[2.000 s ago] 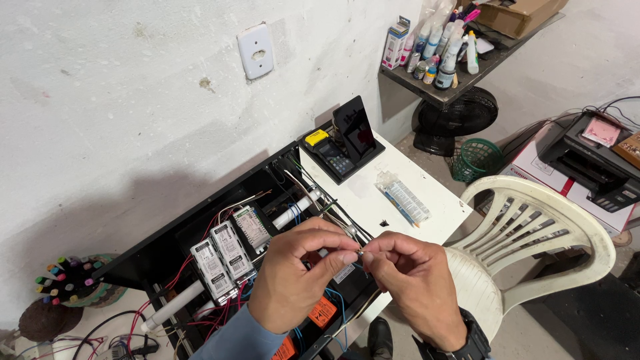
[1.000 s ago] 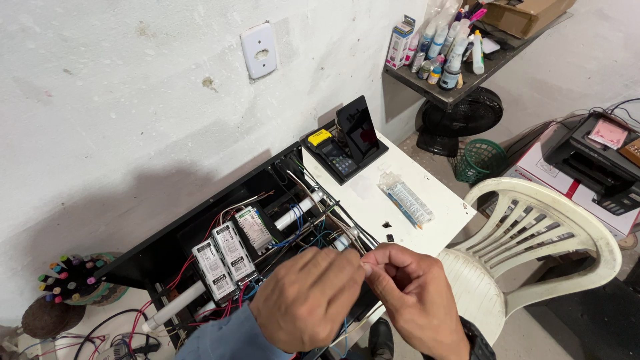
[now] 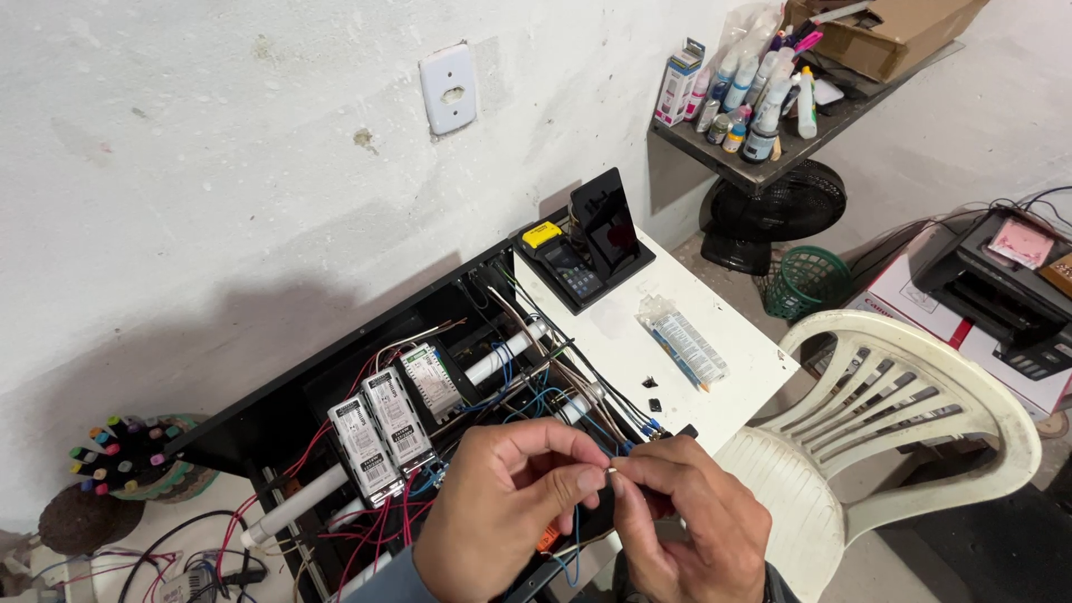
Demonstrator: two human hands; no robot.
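My left hand (image 3: 515,511) and my right hand (image 3: 691,515) meet fingertip to fingertip over the lower edge of a black metal enclosure (image 3: 251,402). Pinched between them is a small pale piece (image 3: 612,470), perhaps a wire end; the fingers hide most of it. Inside the enclosure, ballast-like power modules (image 3: 400,419) with printed labels lie side by side, next to a white plastic tube (image 3: 507,353). Red, blue, white and black wires run among them. Several black wires end in blue crimp terminals (image 3: 651,429) just above my right hand.
On the white tabletop (image 3: 737,310) are a card terminal (image 3: 569,272), a tilted black screen (image 3: 605,222), a clear packet (image 3: 682,339) and small black pieces (image 3: 654,405). A white plastic chair (image 3: 804,469) stands at right. Markers (image 3: 126,452) fill a basket at left.
My hands have stayed together over the enclosure. My left hand, whose back covered the fingertips one second ago, has turned so its thumb and index finger show again.
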